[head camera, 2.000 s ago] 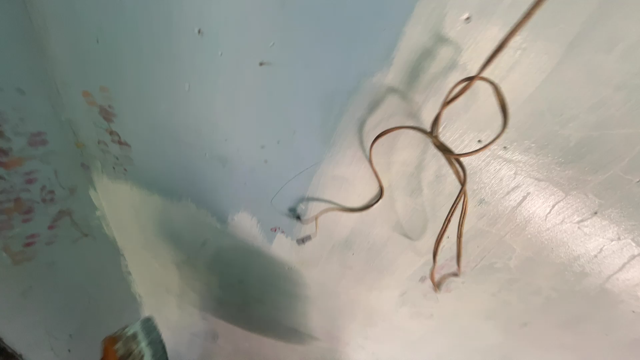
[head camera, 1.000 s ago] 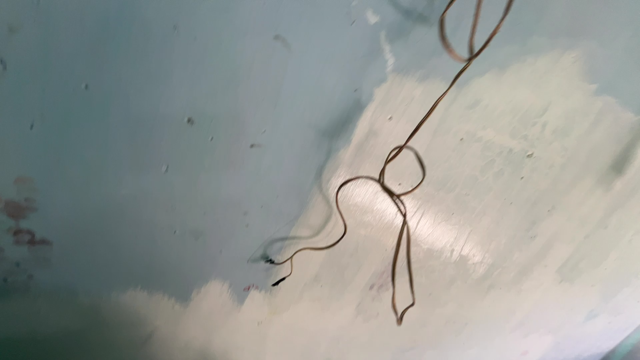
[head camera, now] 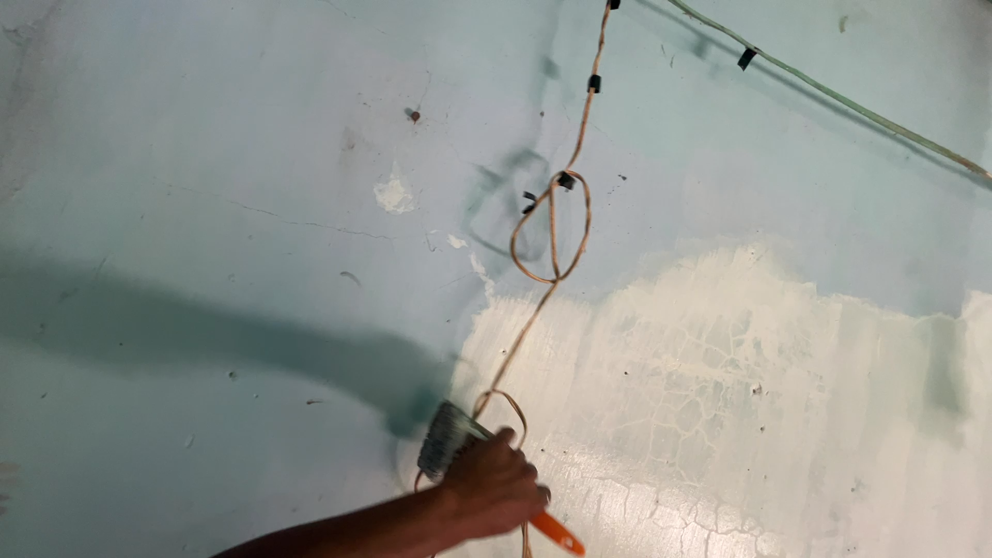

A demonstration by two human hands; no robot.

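My left hand [head camera: 492, 484] reaches in from the lower left, closed around the orange handle of a paintbrush [head camera: 559, 535]. The brush's broad, paint-smeared head [head camera: 448, 440] is against the wall, or very near it, beside the lower loop of a thin brown cable [head camera: 527, 329]. This cable hangs down the wall and bears a knotted loop [head camera: 587, 221] with black tape around it. Part of the lower cable passes out of sight behind the hand. Fresh-looking pale paint [head camera: 659, 387] covers the wall at the lower right. My right hand is not in view.
A green-coated cable [head camera: 845, 101] with a black tape tab [head camera: 746, 59] slants across the upper right. A nail-like brown stub [head camera: 415, 115] and a pale patch [head camera: 394, 194] mark the blue-green wall [head camera: 271, 256]. Cracks show in the painted area.
My hand has come into view with the brush at the lower cable loop; one second ago neither showed. The view has shifted, and more of the upper wall and cables now shows.
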